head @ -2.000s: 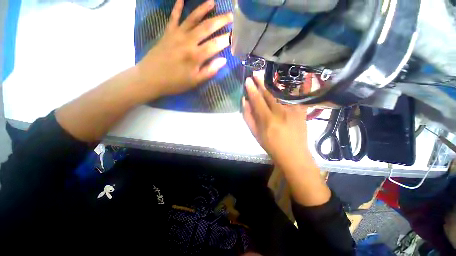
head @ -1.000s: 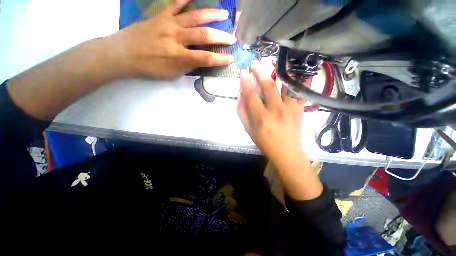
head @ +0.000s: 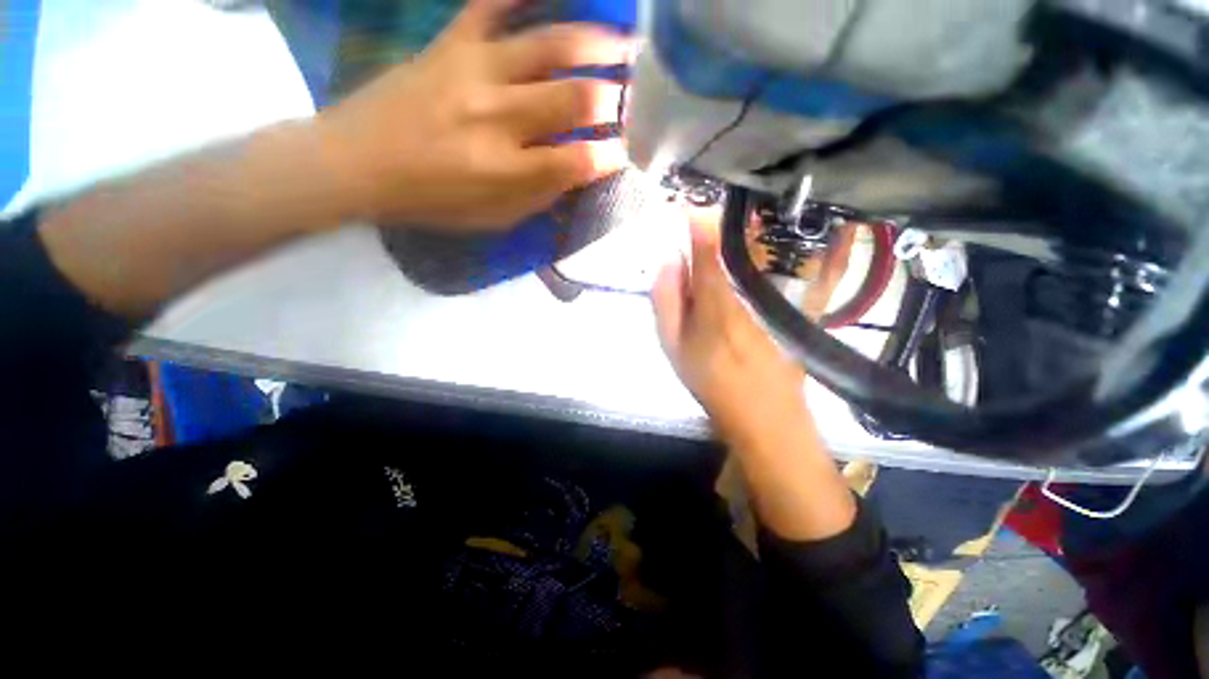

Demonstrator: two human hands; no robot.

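A plaid fabric panel (head: 511, 252) in blue and dark checks lies on the white machine table, its rounded lower edge showing below my left hand. My left hand (head: 464, 126) lies flat on it with fingers spread, pointing at the needle area. My right hand (head: 729, 332) is just below the presser foot (head: 692, 188); its fingertips are partly hidden and overexposed, so whether they grip the cloth edge cannot be told. The sewing machine head (head: 849, 93), pale with a blue stripe, fills the upper right.
Red-handled scissors (head: 868, 279) and black-handled scissors (head: 957, 352) lie right of my right hand, partly behind the machine's dark ring. A white cable (head: 1094, 511) hangs over the table edge (head: 438, 387). Cardboard (head: 935, 590) and a blue object are below right.
The plaid panel has shifted and turned, and its rounded edge now shows below my left hand. My left hand stays on it. My right hand has moved slightly right and down.
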